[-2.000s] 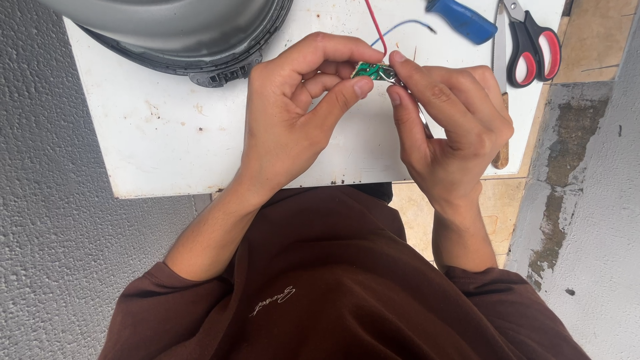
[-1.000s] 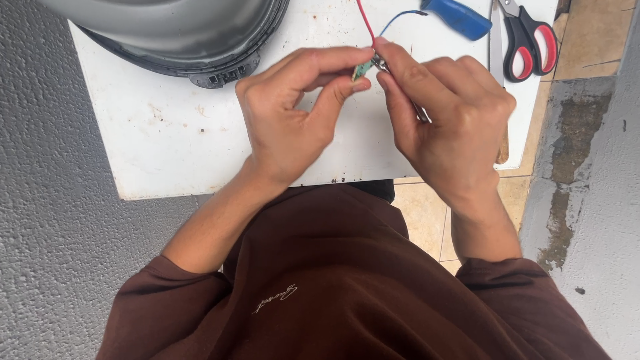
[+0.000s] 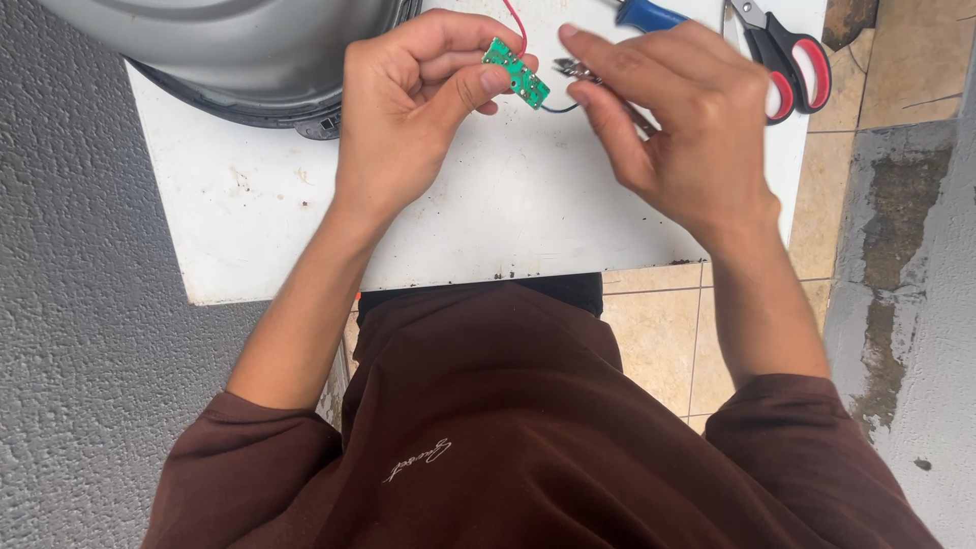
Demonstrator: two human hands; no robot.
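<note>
A small green circuit board (image 3: 526, 82) is pinched between the thumb and fingers of my left hand (image 3: 415, 107), its soldered face toward the camera. A red wire (image 3: 521, 23) rises from behind the board, and a dark blue wire (image 3: 560, 110) runs from its lower end toward my other thumb. My right hand (image 3: 675, 114) is closed around a slim metal hand tool (image 3: 581, 72), whose exact kind is blurred. The tool's tip is a short gap to the right of the board, not touching it.
A large grey rounded housing (image 3: 229, 46) with a black rim covers the upper left of the white tabletop (image 3: 488, 221). At the upper right lie a blue-handled tool (image 3: 648, 15) and scissors (image 3: 808, 72) with black and red handles. The table's near edge runs just before my body.
The metal tool was at the board one second ago; my right hand has drawn it away to the right. The board's green face is now turned more toward the camera.
</note>
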